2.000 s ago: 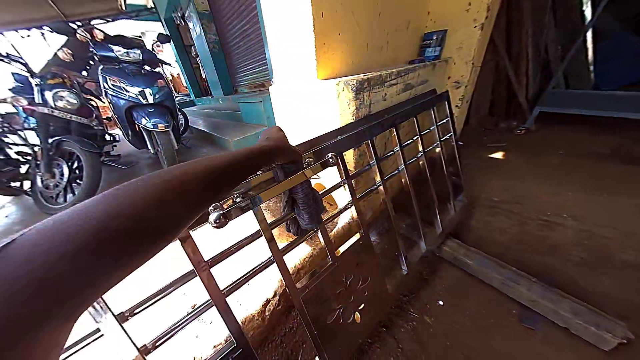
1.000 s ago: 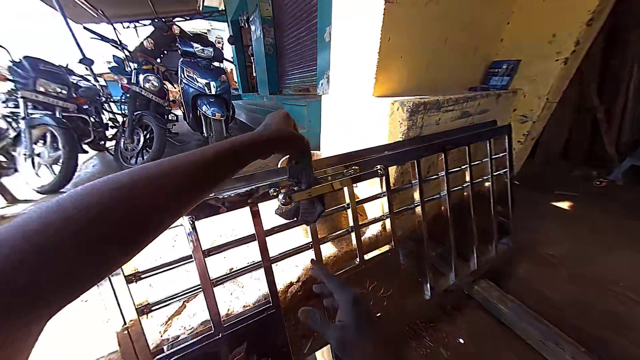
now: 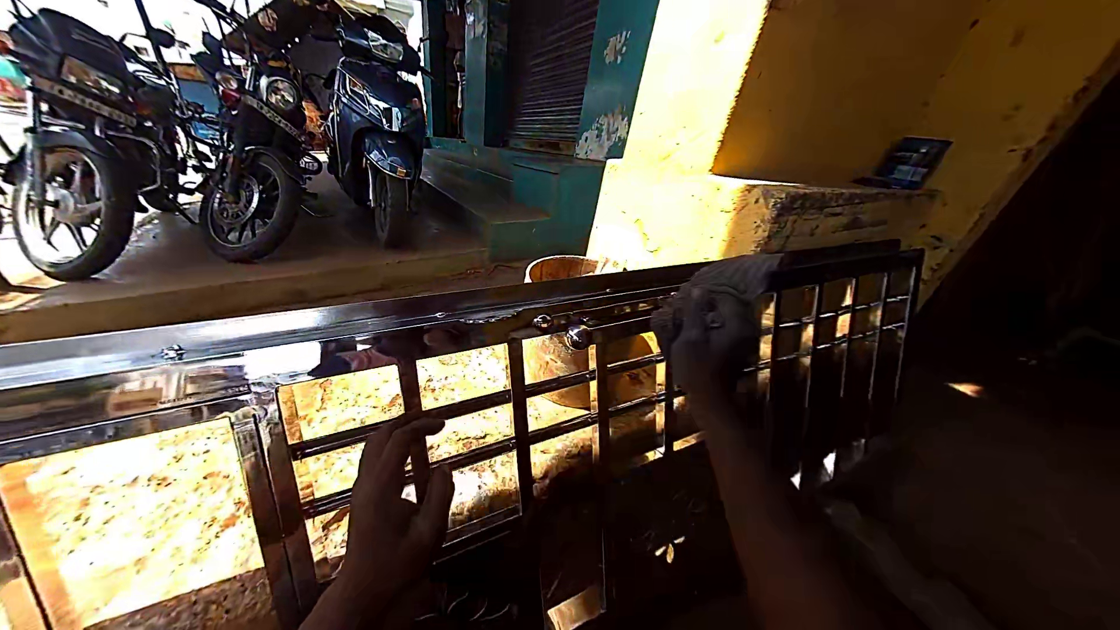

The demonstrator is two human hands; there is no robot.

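A polished metal window or gate grille (image 3: 516, 420) with a shiny frame stands tilted on its long side across the view. My right hand (image 3: 696, 346) presses a dark grey cloth (image 3: 739, 276) against the grille's upper rail, right of a round metal knob (image 3: 578, 337). Lower and further left, my left hand (image 3: 398, 490) is raised in front of the bars with its fingers apart, holding nothing; whether its fingertips touch a bar is unclear. Deep shade hides much of the grille's lower right part.
Behind the grille are a round container (image 3: 560, 267) and a yellow wall (image 3: 822, 96) with a ledge (image 3: 849, 214). Two motorcycles (image 3: 79, 166) and a dark blue scooter (image 3: 376, 131) stand at the upper left, near a rolling shutter (image 3: 551, 74).
The cloth was in my left hand on the upper rail; now my right hand has it, further right along the rail. My left hand has come down in front of the bars. The view has swung left.
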